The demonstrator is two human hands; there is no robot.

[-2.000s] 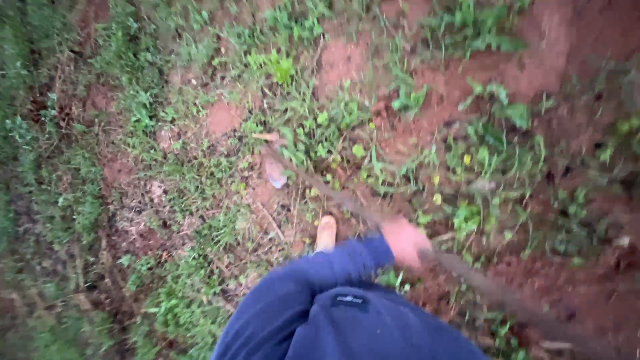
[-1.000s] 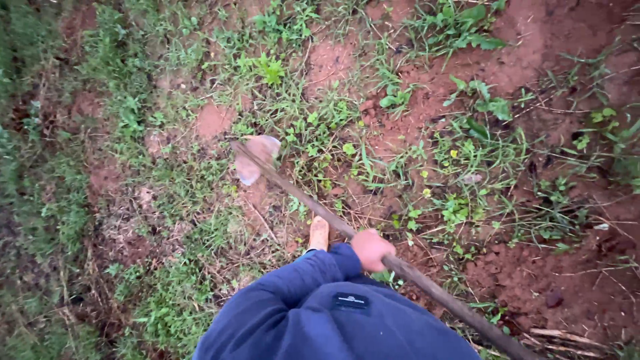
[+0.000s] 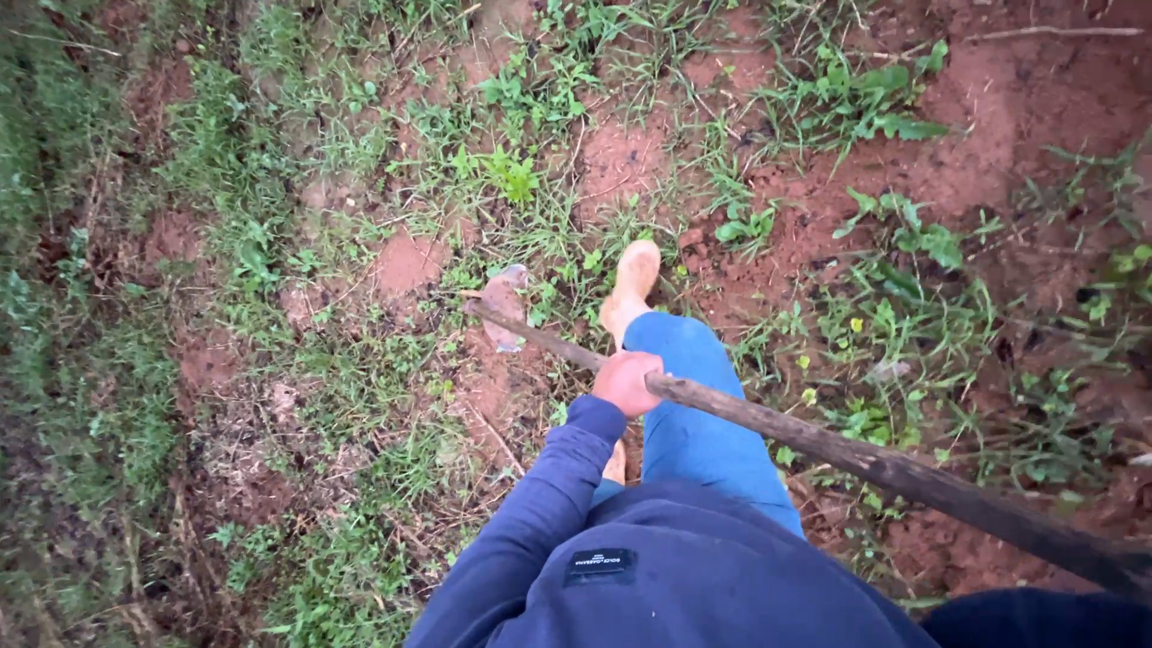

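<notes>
My left hand (image 3: 627, 383), in a dark blue sleeve, is closed around the wooden handle (image 3: 810, 441) of a hoe-like tool. The handle runs diagonally from the lower right, across my jeans, to the metal blade (image 3: 504, 308) left of my forward boot. The broad blade has reddish soil on it and is over the grass and soil; whether it touches them, I cannot tell. My right hand is not visible; a dark sleeve shows at the bottom right edge, near the thick end of the handle.
Red soil (image 3: 1017, 117) with grass and broad-leaved weeds (image 3: 886, 99) surrounds me. A tan boot (image 3: 635, 274) stands forward, right of the blade. Denser grass (image 3: 81, 342) grows along the left. A thin stick (image 3: 1053, 32) lies at the top right.
One leg in blue jeans with a tan boot has come forward into view. My left hand still holds the handle, and more of the forearm shows.
</notes>
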